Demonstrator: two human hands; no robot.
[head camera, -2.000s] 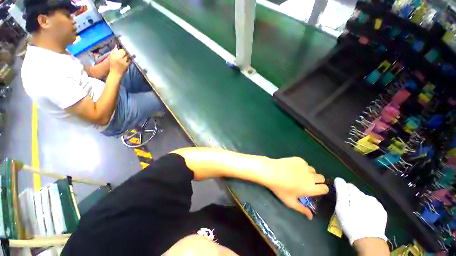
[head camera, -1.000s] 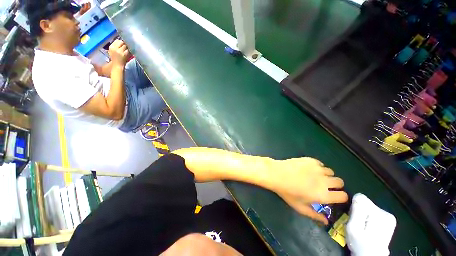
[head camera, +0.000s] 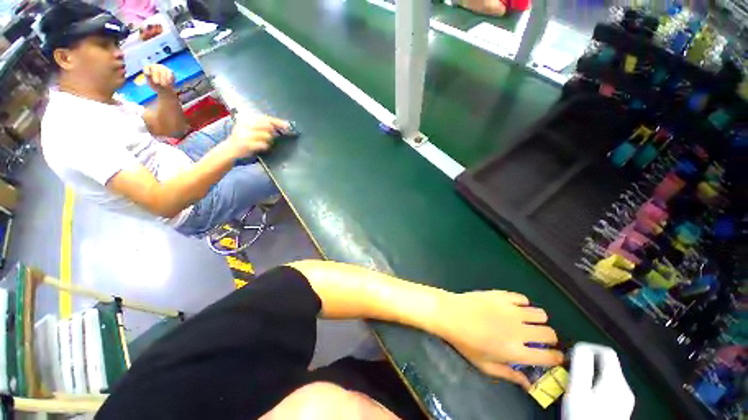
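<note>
My bare left hand (head camera: 502, 332) is over the bench at the lower right, its fingers curled around a mostly hidden workpiece. A yellow binder clip (head camera: 549, 386) sticks out below its fingertips, and a bit of blue clip shows between the fingers. My right hand (head camera: 600, 385), in a white glove, is close to the right of the yellow clip, blurred and cut off by the bottom edge. Its grip cannot be made out. A black compartment tray (head camera: 525, 221) at the right holds many yellow, pink, blue and teal clips (head camera: 648, 217) with silver wire handles.
The dark green bench (head camera: 361, 189) runs from lower right to upper left. A white metal post (head camera: 412, 74) stands on its white edge rail. A seated person (head camera: 115, 156) is at the left, one hand by a small dark object (head camera: 287, 130). Racked boards (head camera: 78, 349) stand at lower left.
The seated person's hand has reached onto the bench, where a dark object now shows. My left fingers have closed further around the workpiece. The camera view has shifted.
</note>
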